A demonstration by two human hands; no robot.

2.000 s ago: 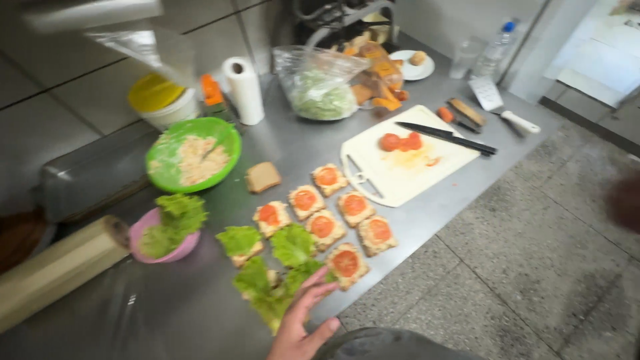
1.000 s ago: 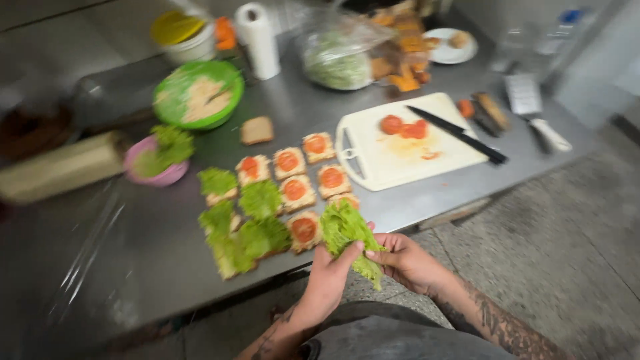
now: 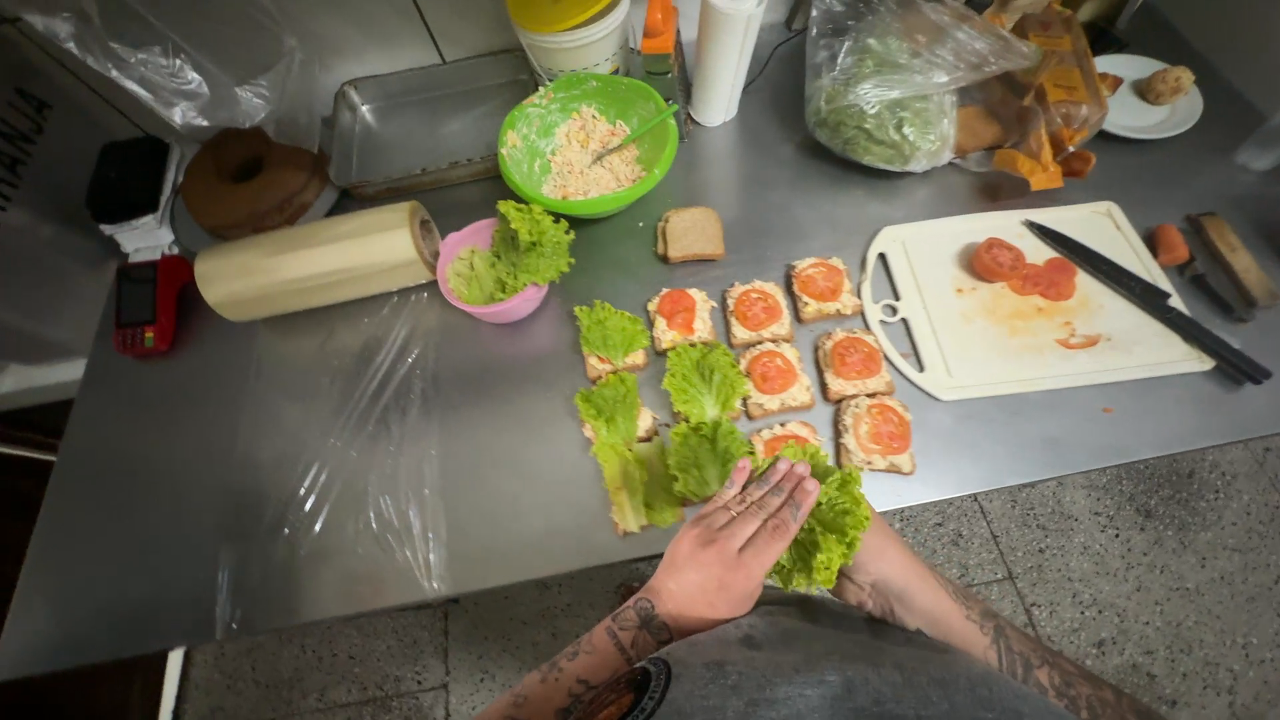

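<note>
A large lettuce leaf (image 3: 822,525) lies between my two hands near the counter's front edge. My left hand (image 3: 735,535) rests flat over its left part, fingers extended and close together. Beneath the leaf is my right hand (image 3: 862,590), its fingers mostly hidden. Just beyond them, rows of bread slices carry a shredded filling; several have a tomato slice (image 3: 857,357) on top, and several to the left bear lettuce (image 3: 705,383). One tomato-topped slice (image 3: 785,438) is partly covered from view by the held leaf. More lettuce (image 3: 533,243) stands in a pink bowl (image 3: 493,309).
Behind are a green bowl of filling (image 3: 588,208), stacked bread slices (image 3: 692,235) and bagged lettuce (image 3: 880,110). A black knife (image 3: 1100,272) lies across the white cutting board (image 3: 960,375) at right. A plastic film roll (image 3: 315,262) and red card terminal (image 3: 150,305) are at left.
Two seconds ago my left hand was by the bread, without this leaf. One second ago both hands held the lettuce upright by its edges; now the left lies flat on it.
</note>
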